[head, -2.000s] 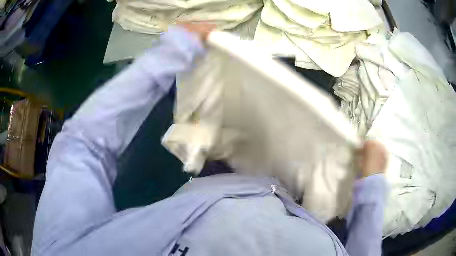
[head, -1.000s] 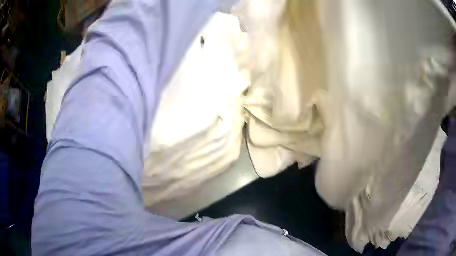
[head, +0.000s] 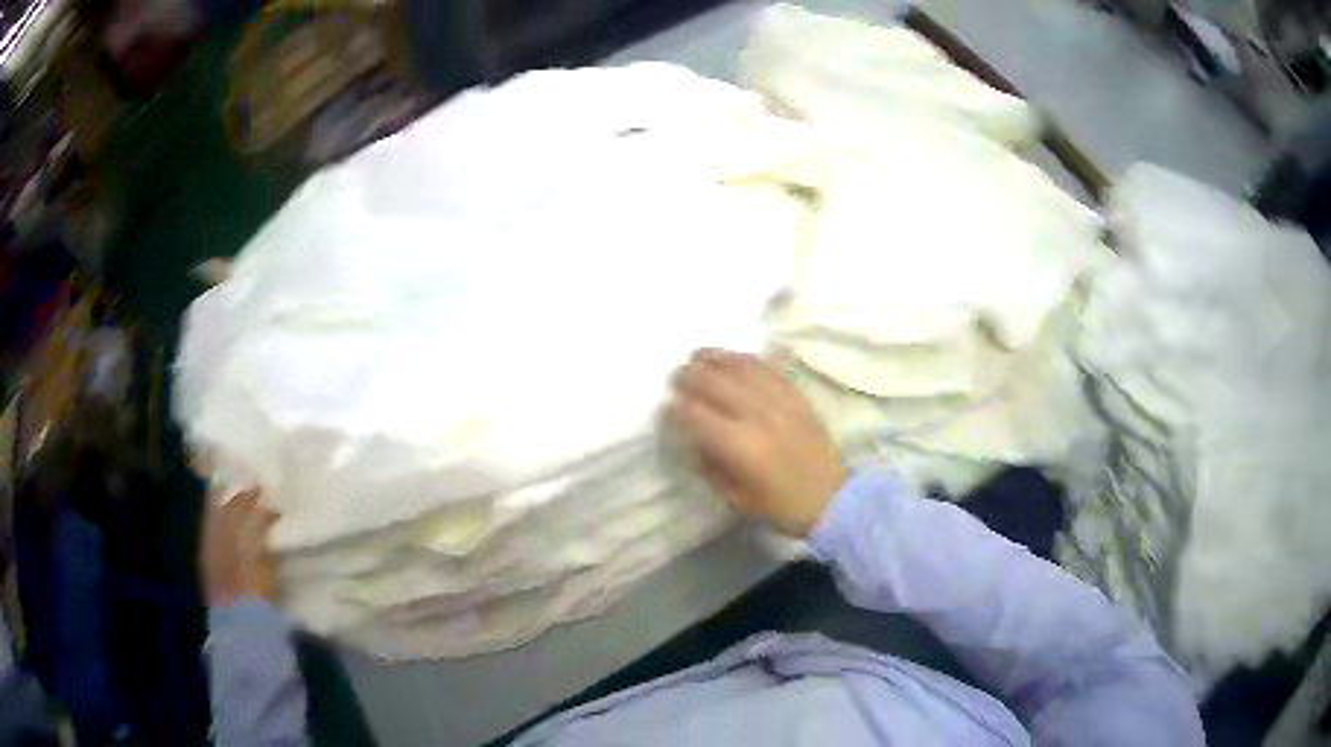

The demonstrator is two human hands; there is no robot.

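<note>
A neat stack of cream garment pieces (head: 482, 307) lies on the grey tabletop (head: 584, 664), its layered edges facing me. My left hand (head: 241, 547) is at the stack's left front corner, partly hidden behind its edge; whether it grips cloth is unclear. My right hand (head: 756, 438) rests on the stack's right front edge, fingers on the top layers; whether it pinches any is unclear. A loosely overlapped pile of cream pieces (head: 934, 277) lies right beside the stack.
A crumpled heap of white pieces (head: 1241, 423) hangs at the right, near a long pale bench (head: 1124, 102) with small dark items. Dark green floor (head: 190, 190) and blurred cluttered things are at the left. A round yellowish-rimmed item (head: 321, 80) is at the upper left.
The piece earlier stretched between my hands is no longer held up. Both hands have come down to the stack's front edge, and the view has shifted, showing the whole stack.
</note>
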